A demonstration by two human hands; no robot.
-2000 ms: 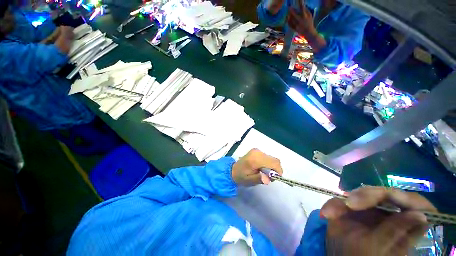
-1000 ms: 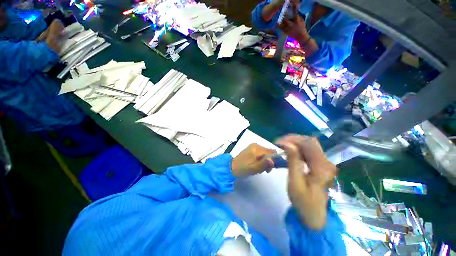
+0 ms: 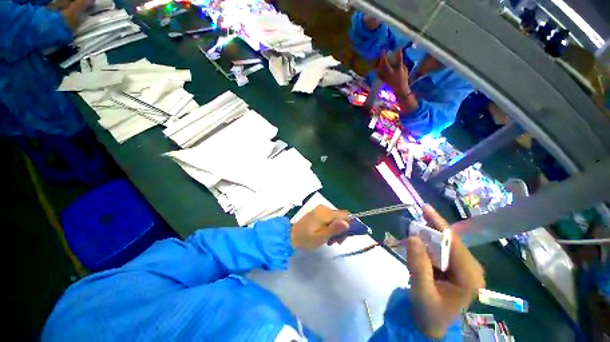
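Note:
My left hand [image 3: 322, 227] is above the white mat [image 3: 301, 294], fingers closed on one end of a narrow light strip [image 3: 382, 210]. The strip runs right toward my right hand [image 3: 438, 280], whose fingertips are at its other end. My right hand also holds a small white block [image 3: 431, 244] between thumb and fingers. A dark flat piece [image 3: 358, 228] shows just beside my left fingers; whether it joins the strip I cannot tell.
White sleeves [image 3: 254, 167] lie fanned left of the mat. A pink-lit strip [image 3: 398, 184] lies beyond it. A metal upright [image 3: 515, 217] slants at the right, near lit assemblies [image 3: 478, 190]. Another worker's hands [image 3: 396, 77] are across the bench. A blue stool [image 3: 107, 217] stands left.
The view has shifted. The long strip first stretched between my hands, then my right hand came close to my left. Now my hands are apart again, with a white block in my right.

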